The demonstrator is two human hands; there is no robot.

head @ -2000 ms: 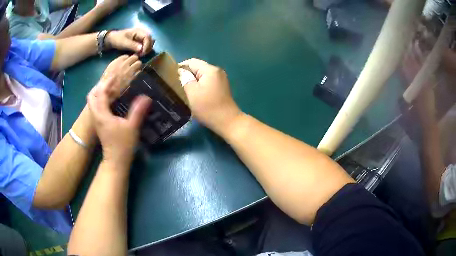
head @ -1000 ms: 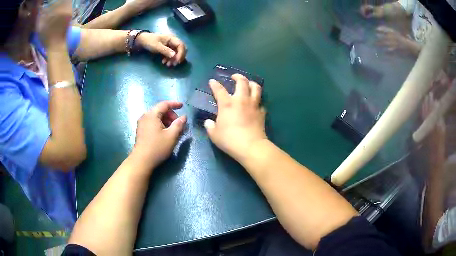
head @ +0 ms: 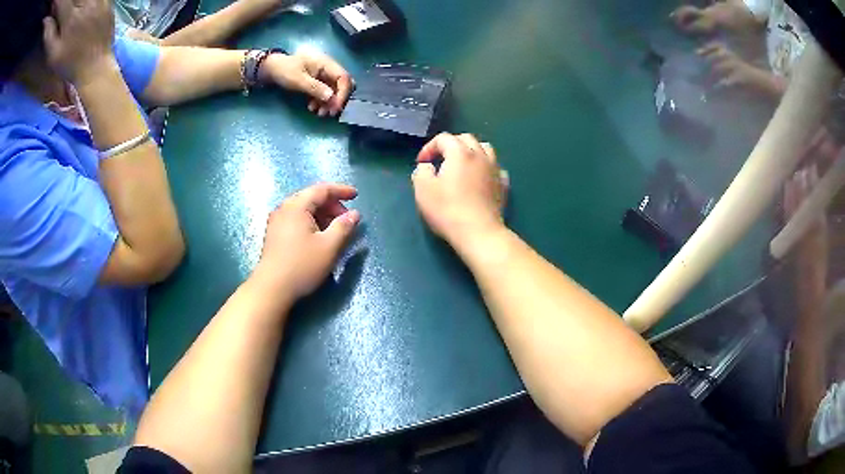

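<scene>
A black retail box (head: 394, 100) lies on the glossy dark-green table (head: 371, 370), ahead of my hands and beside the neighbour's hand. It shows dark faces with small pale printing. My left hand (head: 310, 231) is over the table, left and nearer to me than the box, with fingers loosely curved and nothing in them. My right hand (head: 460, 185) is just below the box's near right corner, apart from it, with fingers curled down; no object shows in it, but its palm side is hidden.
A neighbour in a blue shirt (head: 56, 204) sits at left, one forearm on the table. Another black box (head: 368, 20) with a pale face lies at the back. More dark boxes (head: 662, 208) lie at right, behind a pale curved pole (head: 741, 185). Hands (head: 732, 46) show at upper right.
The black box has moved from under the hands to farther up the table. My right hand has let go of it and drawn back. The left hand has stayed nearly in place.
</scene>
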